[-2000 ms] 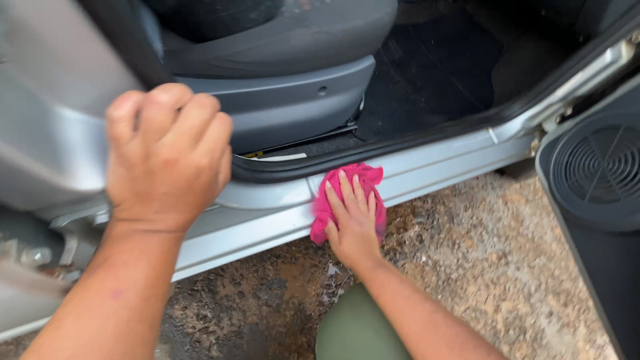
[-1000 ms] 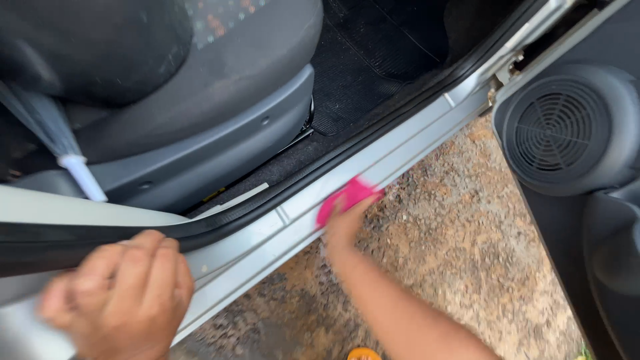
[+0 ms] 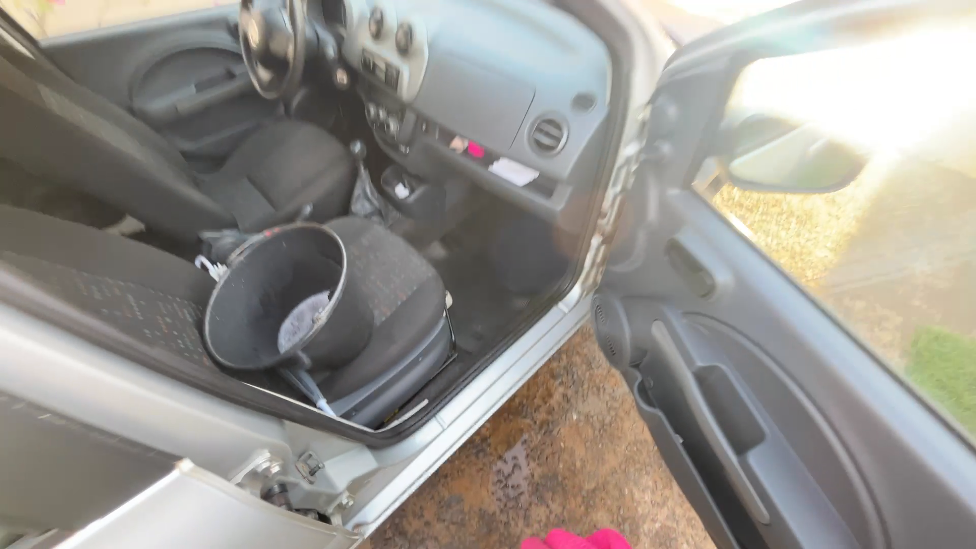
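Observation:
A bright pink cloth [image 3: 577,540] shows only at the bottom edge of the head view; what holds it is hidden below the frame. Neither my left hand nor my right hand can be seen. A black bucket [image 3: 354,324] with sudsy water in it stands tilted on the front passenger seat [image 3: 393,267]. A brush or tool with a dark handle and pale tip [image 3: 322,404] lies beside the bucket, by the seat's edge. The silver door sill [image 3: 465,412] runs diagonally below the seat.
The open front door [image 3: 762,381] stands at the right, with its mirror [image 3: 797,164] beyond the window. Another silver door edge [image 3: 183,511] is at lower left. The dashboard [image 3: 480,91], gear lever [image 3: 357,149] and steering wheel [image 3: 271,46] lie farther inside. Wet ground [image 3: 564,450] shows below the sill.
The view has swung up and back to take in the cabin. Both hands have left the view; the pink cloth, earlier on the sill under my right hand, is now at the bottom edge.

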